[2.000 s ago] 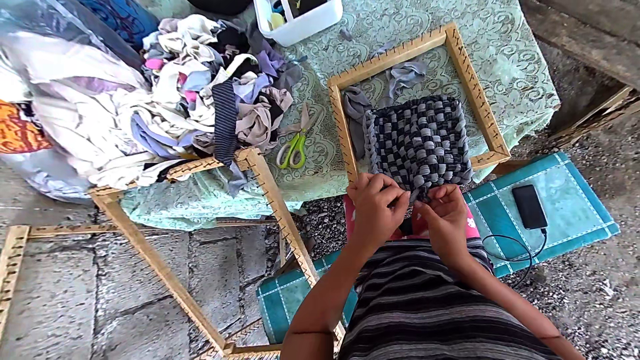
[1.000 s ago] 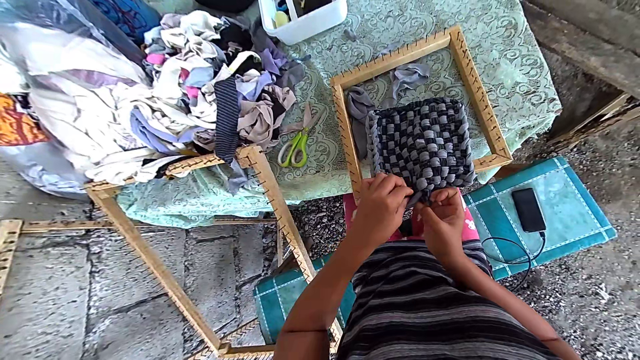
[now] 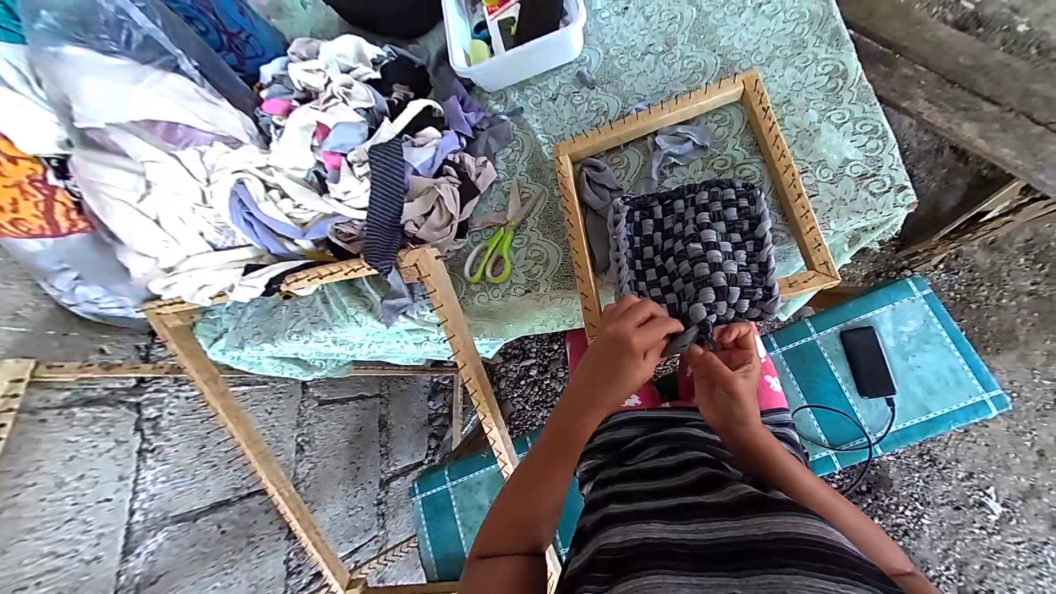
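Observation:
A woven mat of grey and black fabric loops (image 3: 693,247) lies partly over a small wooden loom frame with nails (image 3: 784,165). At the mat's near edge, my left hand (image 3: 631,342) pinches a dark grey fabric strip. Close beside it, my right hand (image 3: 726,367) grips the mat's near corner loops with fingertips; the exact hold is partly hidden by the fingers. Green-handled scissors (image 3: 499,249) rest on the lace tablecloth, left of the frame. Grey fabric scraps (image 3: 678,148) lie inside the frame.
A heap of fabric strips (image 3: 330,157) covers the table's left part, beside a white plastic box (image 3: 528,59). A larger nailed wooden frame (image 3: 256,445) leans at the table's near left edge. A black phone-like device (image 3: 868,361) with a cable lies on the teal-covered bench (image 3: 932,330).
Both hands stay at the mat's near edge, with only small finger movements. The mat has shifted little.

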